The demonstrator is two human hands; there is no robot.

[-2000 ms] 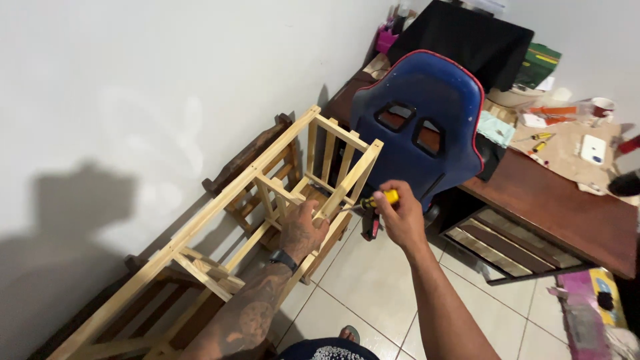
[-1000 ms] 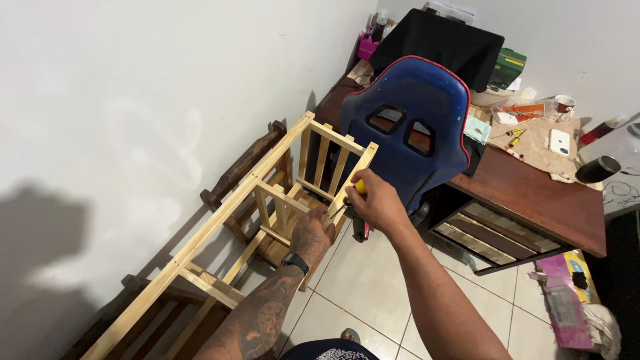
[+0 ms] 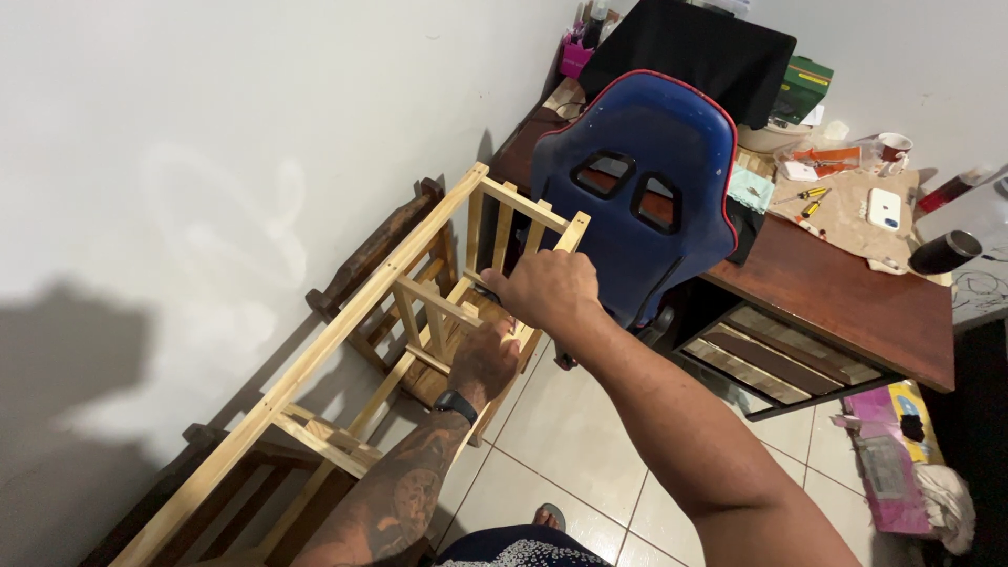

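A pale wooden slatted frame [image 3: 339, 352] slants from the lower left to the middle, its far end by the blue chair back. My left hand [image 3: 487, 358] rests on the frame's near rail, fingers around the wood beside a crosspiece. Just beyond it, my right hand [image 3: 546, 290] is closed over the same rail near the end post, back of the hand up. The yellow-handled screwdriver seen in it earlier is not visible now; the hand may hide it. Part of the frame lies beneath a wooden chair's seat area [image 3: 429, 386] in view.
A blue gaming chair [image 3: 635, 118] stands past the frame's end. On the brown desk [image 3: 819, 276] are small screwdrivers [image 3: 813, 206], a white phone [image 3: 884, 209], a black tumbler [image 3: 945, 252] and a mug [image 3: 894, 148]. A dark wooden chair [image 3: 378, 252] is by the wall; a pink package [image 3: 882, 472] lies at right.
My right hand has moved from beside the near rail to over it, palm down. The screwdriver's yellow handle, plain in the earlier views, no longer shows. My left hand stays on the rail.
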